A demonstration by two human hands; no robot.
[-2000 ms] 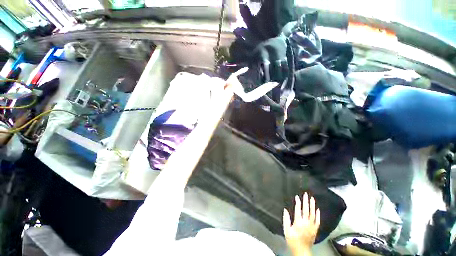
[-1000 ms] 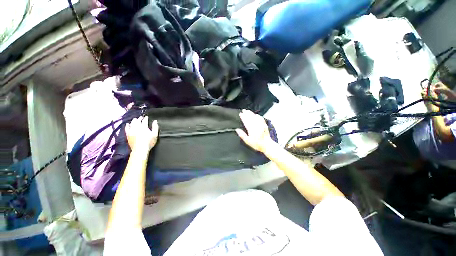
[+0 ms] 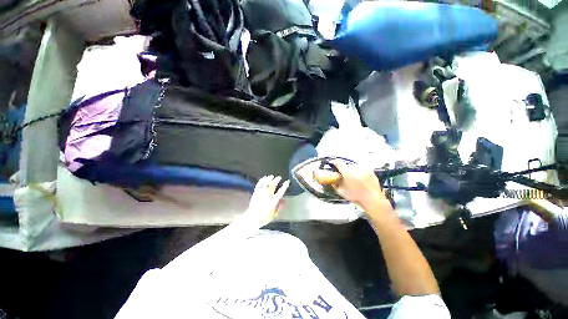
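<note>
A dark garment piece (image 3: 218, 140) lies spread along the blue padded form (image 3: 199, 177), with a seam line running lengthwise. The form's blue side shows along its near edge and its right end is bare. My left hand (image 3: 269, 194) is at the near right edge of the cloth, fingers spread; whether it pinches the cloth is unclear. My right hand (image 3: 350, 180) grips the tan handle of the steam iron (image 3: 306, 176), whose metal-edged plate points left, beside the form's right end.
A crumpled black garment pile (image 3: 215, 53) lies behind the form. A second blue form (image 3: 423, 34) stands at the back right. Black hoses (image 3: 411, 177) run right from the iron past black fittings. Another person's purple sleeve (image 3: 535, 240) is at the far right. Purple cloth (image 3: 93, 128) covers the left end.
My right hand has left the cloth and taken hold of the iron. My left hand has moved right, from the cloth's left part to its near right edge. The view has shifted.
</note>
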